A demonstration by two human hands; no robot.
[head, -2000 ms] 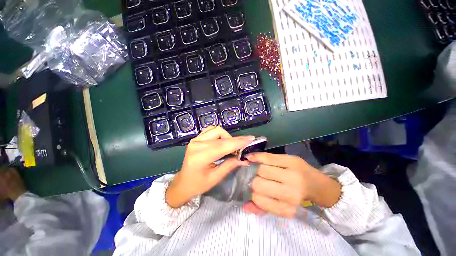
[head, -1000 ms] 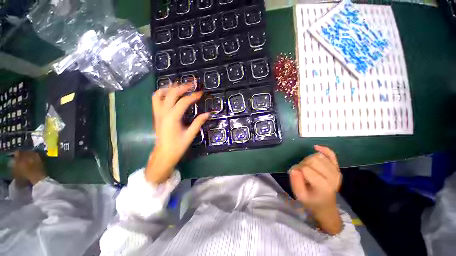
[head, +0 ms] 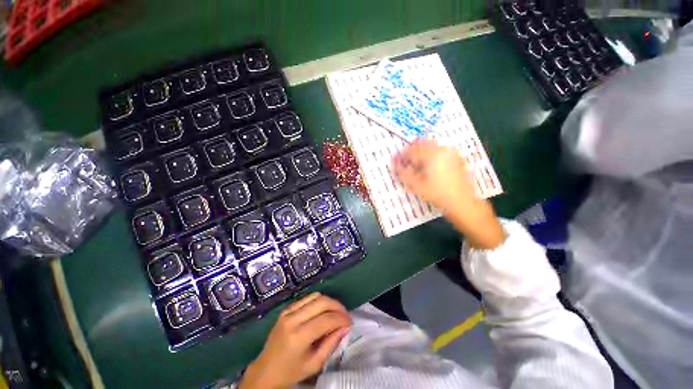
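Observation:
The black blister tray (head: 161, 323) lies on the green bench at the left, with dark watch cases in its pockets. My left hand (head: 304, 338) rests at the bench edge just in front of the tray, fingers curled; no part shows in it. My right hand (head: 435, 178) is blurred over the white parts sheet (head: 406, 222), just below the heap of blue bits (head: 403, 100). Its fingers are bent together, and whether they pinch a tiny part cannot be seen. The small white tray (head: 372, 115) lies tilted under the blue bits.
Red specks (head: 343, 163) lie between tray and sheet. Crumpled clear bags (head: 57, 197) are at the left. A red tray (head: 47, 23) is at the far left, another black tray (head: 561, 49) at the far right. A person's pale sleeve (head: 634, 121) is at the right.
My left hand has left the tray for the bench edge. My right hand has moved forward over the parts sheet. The watch case held two seconds ago is gone from my hands. The view has turned right.

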